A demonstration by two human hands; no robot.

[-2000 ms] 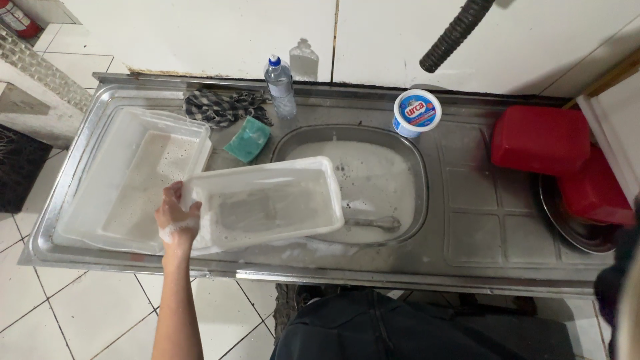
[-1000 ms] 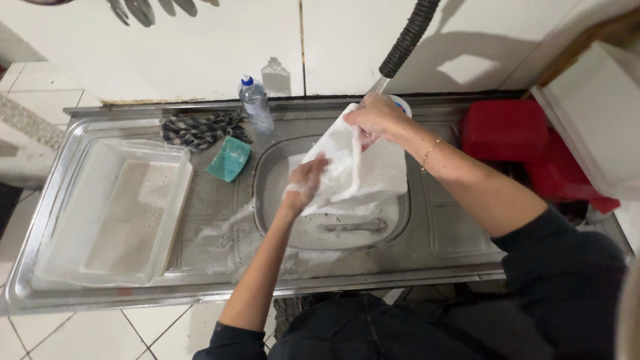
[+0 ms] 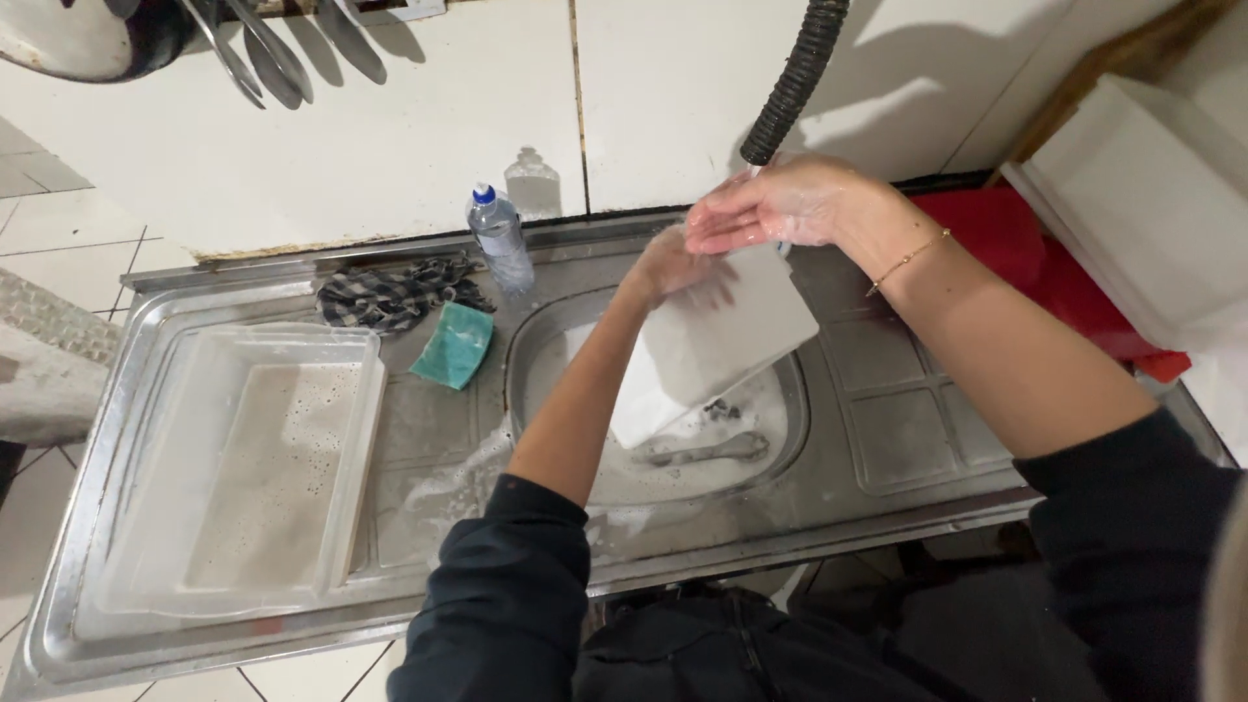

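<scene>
My left hand [image 3: 678, 268] is on the translucent white plastic container [image 3: 731, 331], its fingers seen blurred through or inside the wall; it grips the upper end. The container is tilted over the steel sink basin [image 3: 801, 429]. My right hand [image 3: 765, 207] is wet, palm turned up and fingers extended, under the black corrugated hose [image 3: 795, 83], beside the container's top edge and holding nothing. A metal utensil [image 3: 717, 450] lies in the cloudy, foamy water in the basin. Where the left fingertips end is partly hidden.
A large plastic tub [image 3: 366, 468] of murky water stands at left. Behind are a checkered cloth [image 3: 395, 294], a green sponge [image 3: 456, 346] and a clear bottle [image 3: 502, 244]. Red containers [image 3: 1053, 263] and a white container [image 3: 1150, 195] are at right; metal utensils [image 3: 268, 63] hang upper left.
Two seconds ago my left hand held the container at its left end, nearer the tub. The right hand came in and held it one second ago; now it is off the container, beneath the hose.
</scene>
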